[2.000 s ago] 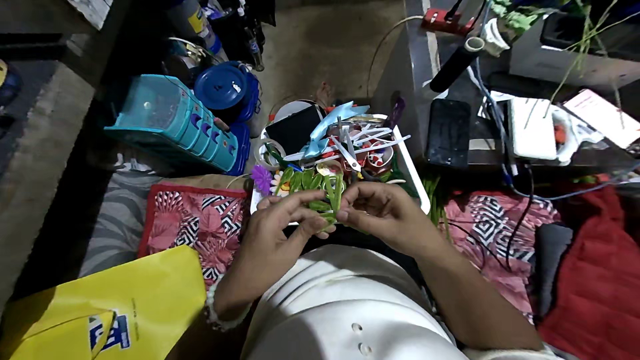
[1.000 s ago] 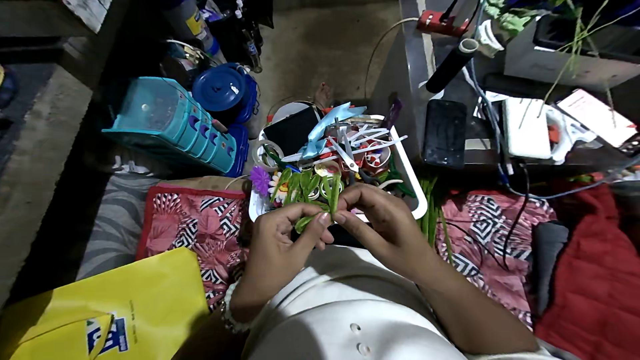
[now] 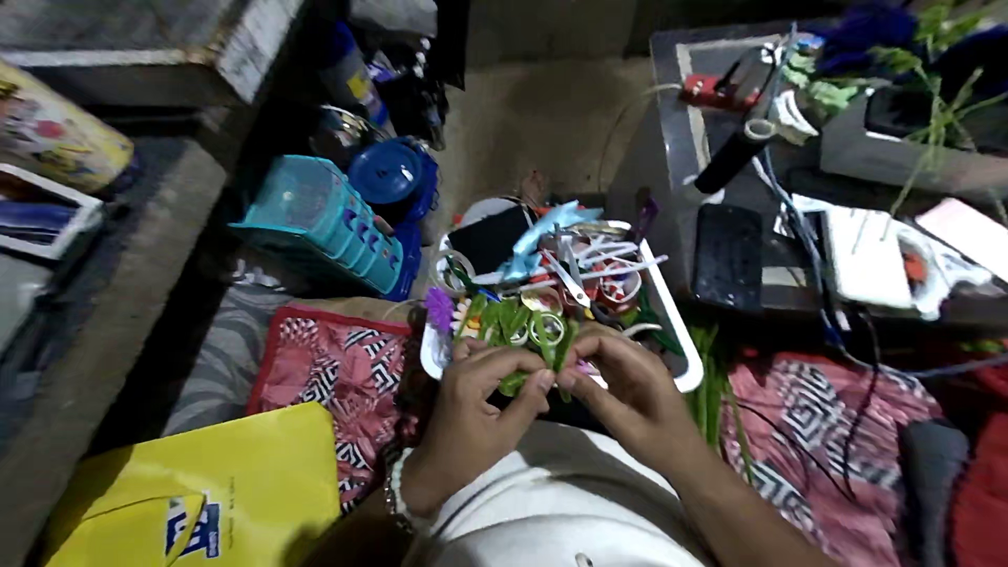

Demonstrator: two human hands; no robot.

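My left hand (image 3: 492, 394) and my right hand (image 3: 622, 394) meet at the near edge of a white tray (image 3: 687, 376). Between their fingertips they pinch narrow green leaf strips (image 3: 550, 346), which stick up from the grip. Behind them in the tray lie more green leaves (image 3: 504, 315), rolls of tape (image 3: 547, 328), scissors (image 3: 568, 279), white sticks (image 3: 618, 252), a light blue ribbon (image 3: 543, 236) and a purple flower-like piece (image 3: 439, 309). Where the fingers overlap the strips, their lower part is partly hidden.
A teal plastic drawer unit (image 3: 315, 220) and a blue lidded container (image 3: 386, 172) stand left of the tray. On the dark table at right lie a black phone (image 3: 727, 256) and cables. Long green leaves (image 3: 709, 394) lie right of the tray, a yellow bag (image 3: 213, 472) at lower left.
Both hands stay together near the tray's edge. The green strips between the fingers have changed position and now stand more upright than two seconds ago.
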